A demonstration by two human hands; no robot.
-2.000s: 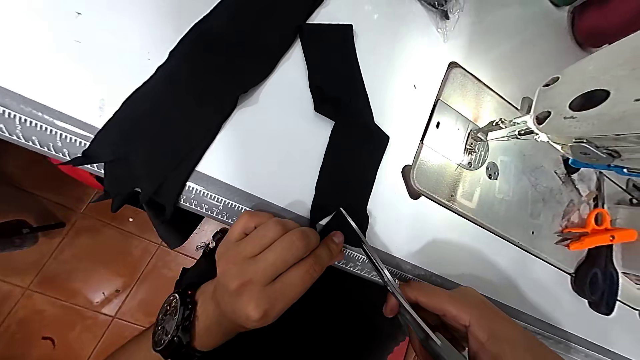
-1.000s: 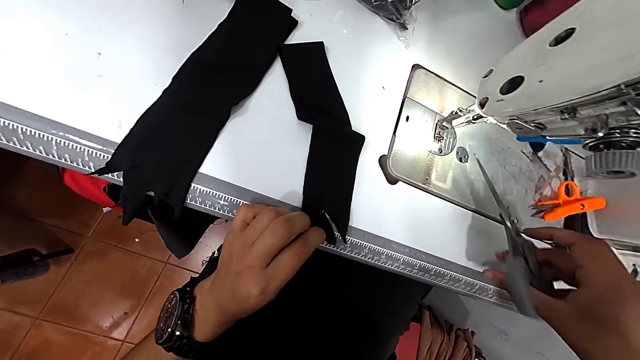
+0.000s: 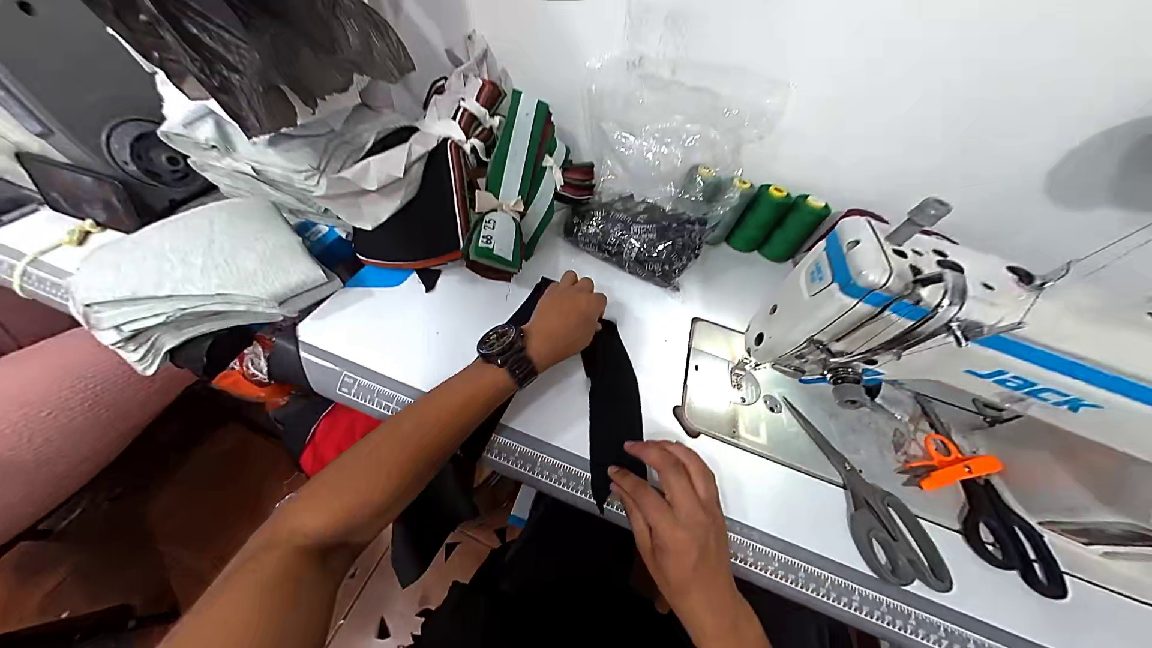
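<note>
My left hand (image 3: 564,319), with a dark watch on its wrist, grips the upper end of a black fabric strip (image 3: 616,396) on the white table. The fingers of my right hand (image 3: 670,504) touch the strip's lower end, by the ruler edge; whether they pinch it is hard to tell. Another black fabric piece lies partly under my left hand and wrist, mostly hidden. Grey-handled scissors (image 3: 868,504) lie to the right, beside the needle plate of the sewing machine (image 3: 900,306). Black-handled scissors (image 3: 999,531) and an orange thread snipper (image 3: 954,463) lie farther right.
Behind my hands are tied bundles of green and dark bands (image 3: 513,180), a clear plastic bag (image 3: 648,229) and green thread cones (image 3: 778,220). A stack of whitish cloth (image 3: 198,270) stands at the left. A printed ruler strip (image 3: 810,576) runs along the table's front edge.
The grey scissors have left my right hand and lie on the table. My right hand has moved to the strip's lower end, my left hand to its upper end. The view has swung upward and widened.
</note>
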